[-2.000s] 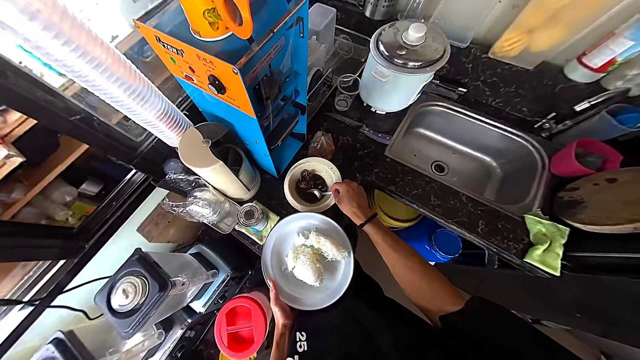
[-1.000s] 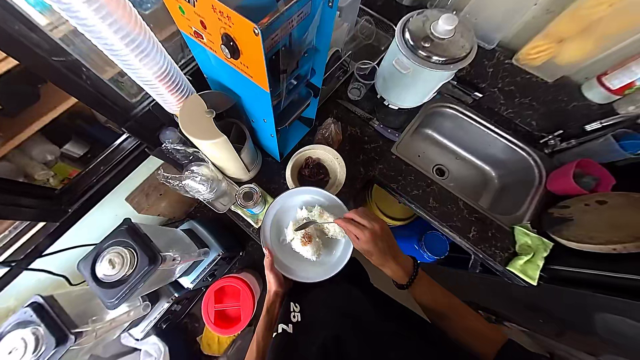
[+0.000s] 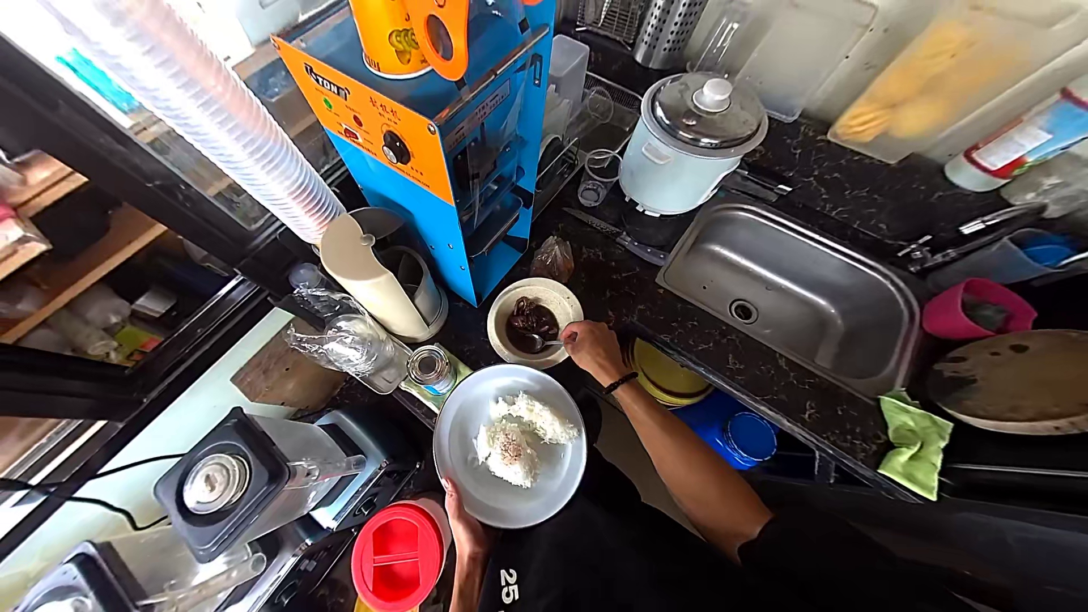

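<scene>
My left hand (image 3: 463, 520) grips the lower left rim of a grey metal plate (image 3: 510, 506), its fingers partly hidden beneath. White rice (image 3: 535, 418) lies on the plate in two joined mounds, and the lower mound has a brownish stain on top. Just beyond the plate, a cream bowl (image 3: 504, 310) with dark food in brown sauce (image 3: 531, 316) rests on the dark counter. My right hand (image 3: 592, 347) is at the bowl's right rim, closed on the handle of a metal spoon (image 3: 544, 342) whose head dips into the sauce.
An opened tin can (image 3: 431, 369) stands left of the plate, near crumpled clear plastic (image 3: 348, 340). A blue and orange sealing machine (image 3: 399, 161) rises behind the bowl. A knife (image 3: 625, 240) lies before the rice cooker (image 3: 680, 157), left of the steel sink (image 3: 790, 289). A red-lidded container (image 3: 399, 557) is at lower left.
My right hand has moved from over the rice back to the bowl with the spoon. The lower rice mound, all white two seconds ago, now bears a brownish stain.
</scene>
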